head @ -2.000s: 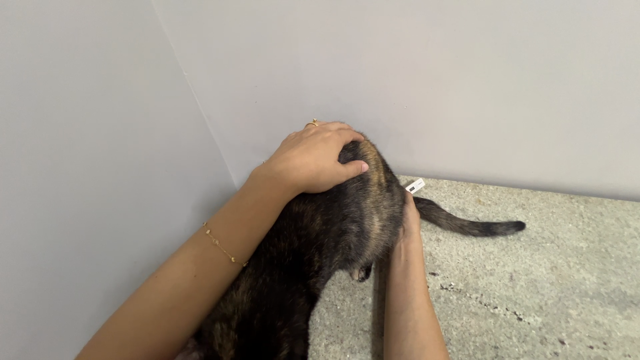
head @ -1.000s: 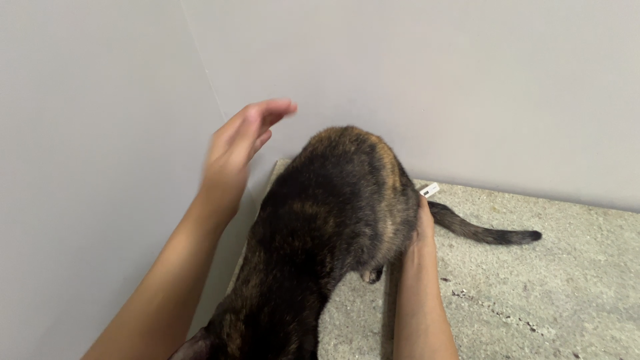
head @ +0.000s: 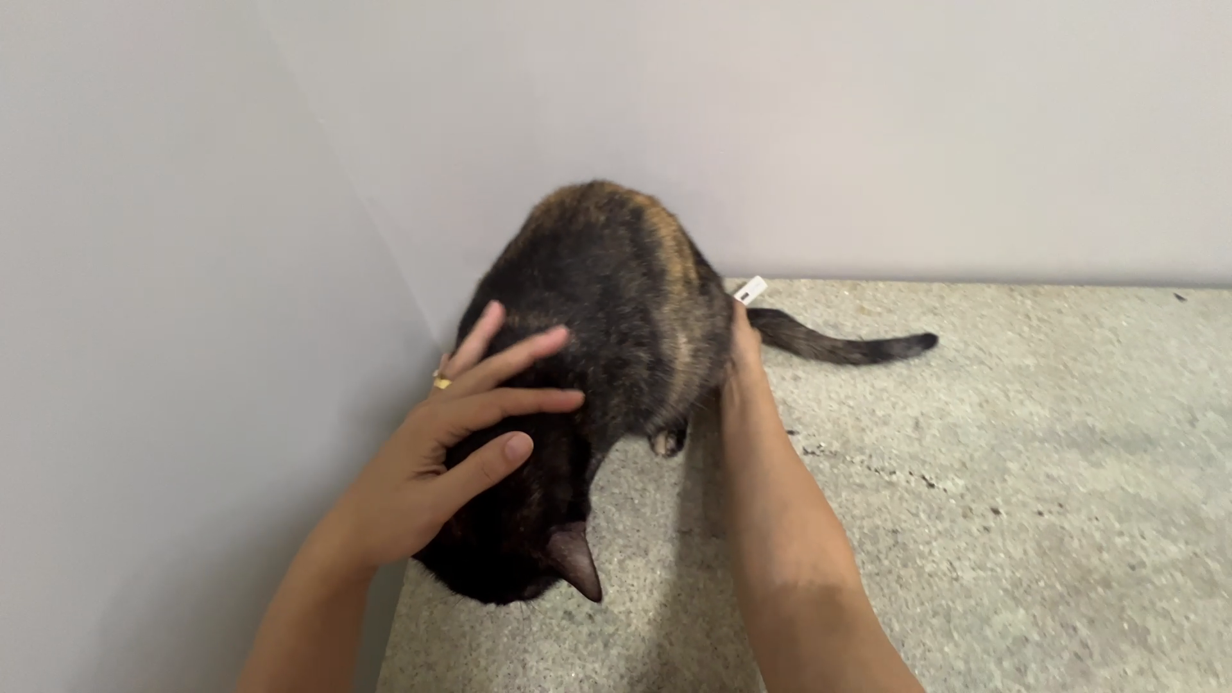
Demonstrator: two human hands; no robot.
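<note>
A dark tortoiseshell cat (head: pixel 606 289) crouches in the corner, its head low toward me and its tail stretched to the right. My left hand (head: pixel 472 414) rests with spread fingers on the cat's neck and shoulders; a gold ring is on one finger. At the cat's rear, beside the base of the tail, is my right hand (head: pixel 741 337), its fingers mostly hidden behind the body. The end of a small white device (head: pixel 751 290), which looks like a digital thermometer, sticks out above that hand. How the fingers meet the device is hidden.
The cat is on a speckled grey-green stone-like surface (head: pixel 1011 433) with scattered dark specks. A pale wall (head: pixel 866 125) runs behind it, and another wall (head: pixel 173 289) stands at the left, past the surface's left edge.
My left hand was on the cat's rump, lifted off to the left, and now lies on its neck and shoulders. The cat's head and ear have come into fuller view. My right hand stays at its rear.
</note>
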